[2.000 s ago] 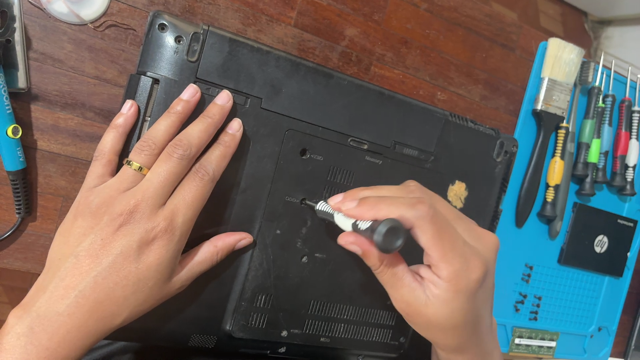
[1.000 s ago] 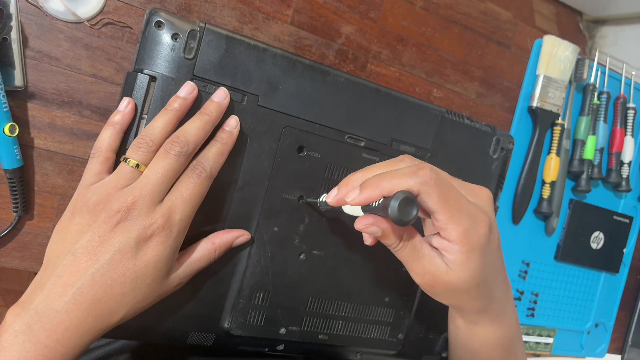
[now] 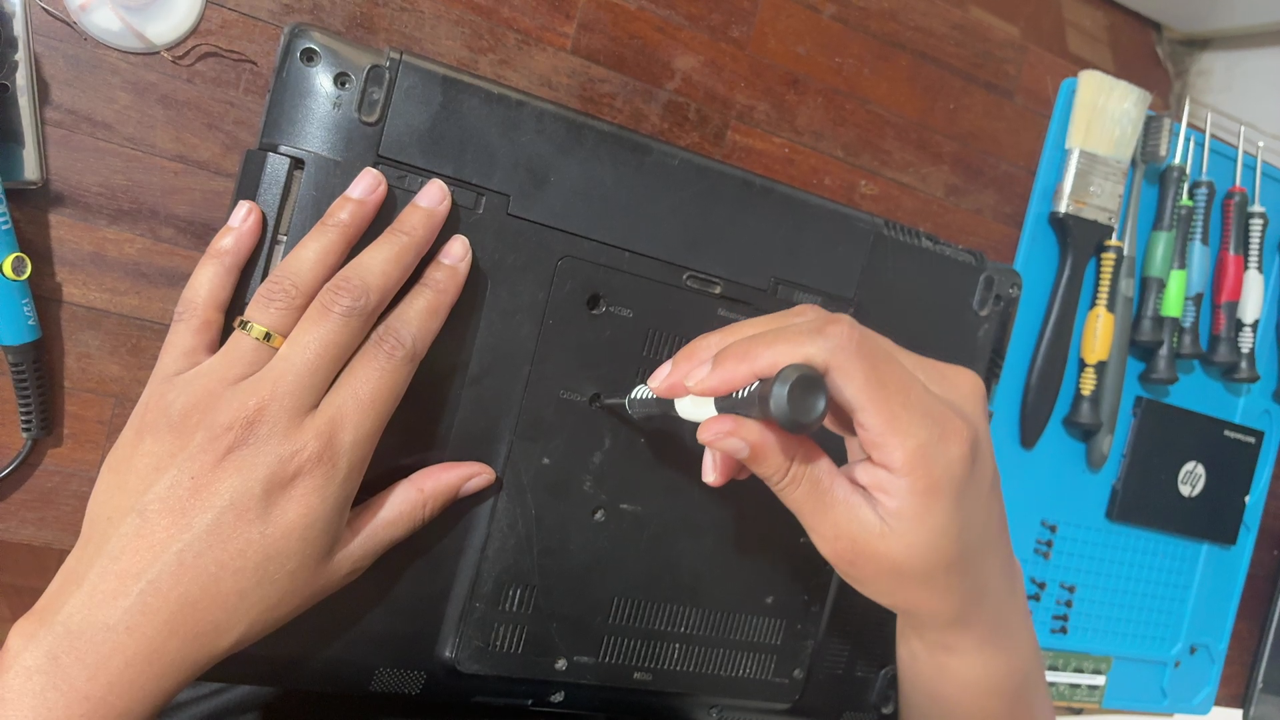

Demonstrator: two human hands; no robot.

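Observation:
A black laptop (image 3: 640, 150) lies bottom side up on a wooden surface. My left hand (image 3: 300, 400), with a gold ring on one finger, rests flat on its left part, fingers spread and holding nothing. Between the thumb and fingers of my right hand (image 3: 860, 430) is a small precision screwdriver (image 3: 735, 400) with a black and white handle. Its tip points left into a screw hole (image 3: 597, 400) in the laptop's bottom access panel (image 3: 690, 560). Whether a screw sits in that hole cannot be seen. Another screw hole (image 3: 596, 302) shows above it.
On the right, a blue work mat (image 3: 1010, 480) holds a flat brush (image 3: 1080, 240), several precision screwdrivers (image 3: 1170, 270), a black HP drive (image 3: 1188, 470), small screws (image 3: 1065, 608) and a green memory module (image 3: 1077, 680). At the left edge lies a blue corded tool (image 3: 15, 300).

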